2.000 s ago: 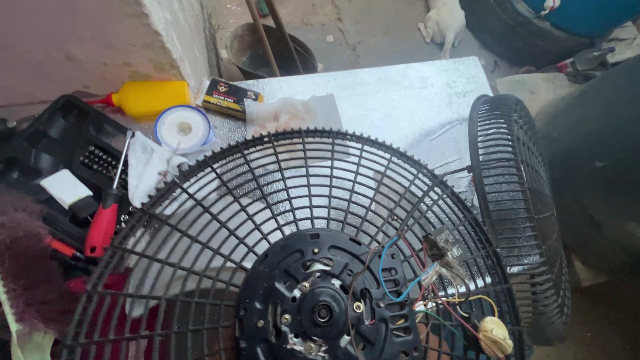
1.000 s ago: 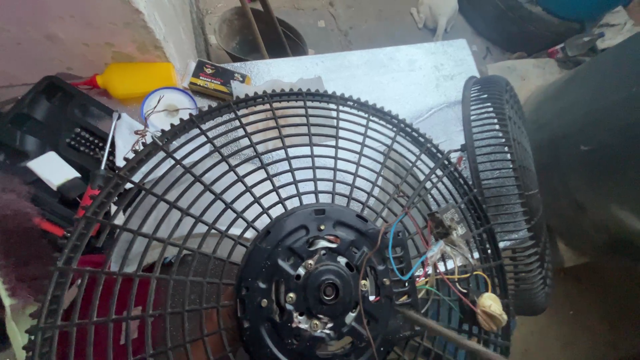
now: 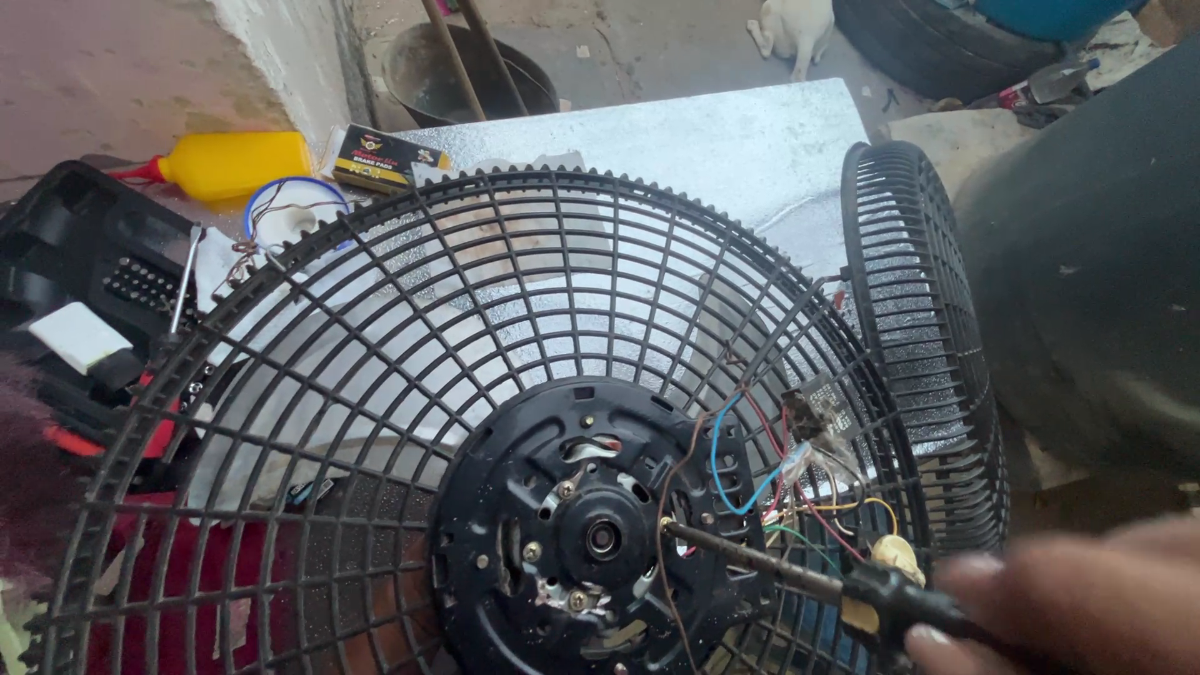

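At the lower right my right hand (image 3: 1078, 591), partly blurred, is closed around the dark handle of a screwdriver (image 3: 769, 561). Its shaft points left, and the tip meets a screw on the right side of the black fan motor housing (image 3: 506, 469). That housing sits at the centre of a round black plastic fan grille (image 3: 553, 272). Blue, red, yellow and green wires (image 3: 727, 459) run beside the motor to a capacitor (image 3: 825, 405) and a cream-coloured round part (image 3: 897, 555). My left hand is not in view.
Behind the grille lies a silvery board (image 3: 731, 141). A second black grille (image 3: 914, 281) stands at the right. To the left are a black tool case (image 3: 94, 234), another screwdriver (image 3: 186, 281), a yellow bottle (image 3: 239, 164), a solder spool (image 3: 295, 211) and a brake-pad box (image 3: 384, 159).
The screwdriver has come in from the lower right; one second ago only its shaft showed near the motor. My right hand has entered the view with it.
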